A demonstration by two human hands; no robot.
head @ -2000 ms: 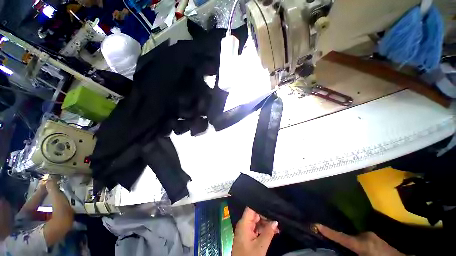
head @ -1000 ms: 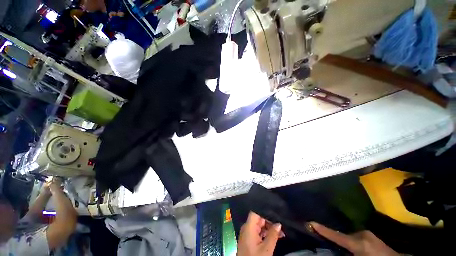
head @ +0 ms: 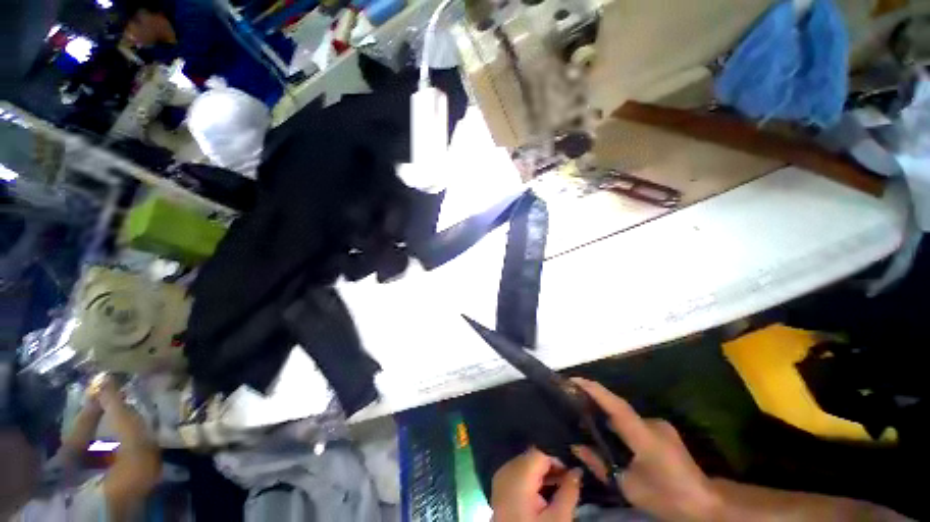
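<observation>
Long dark shears (head: 532, 369) point up and left over the table's front edge, blades seemingly together. My right hand (head: 658, 471) grips their handles below the edge. My left hand (head: 534, 489) is beside it at the bottom, fingers bent on black fabric (head: 505, 423) over my lap; the fabric's outline is hard to make out. A black strip (head: 521, 275) lies on the white table from the needle area towards the front edge. A large heap of black pieces (head: 306, 194) lies left of the machine.
The sewing machine (head: 530, 87) stands at upper right, with a glowing lamp (head: 429, 133) beside it. A reddish-brown slim tool (head: 642, 190), brown bar (head: 744, 141) and blue tassel (head: 790, 66) are near it. A yellow piece (head: 780, 382) is below the table. Another person's arms (head: 127, 438) show at left.
The shears have come up from the lap to over the table edge with my right hand, which has moved left. My left hand is slightly lower. The whole view has shifted a little.
</observation>
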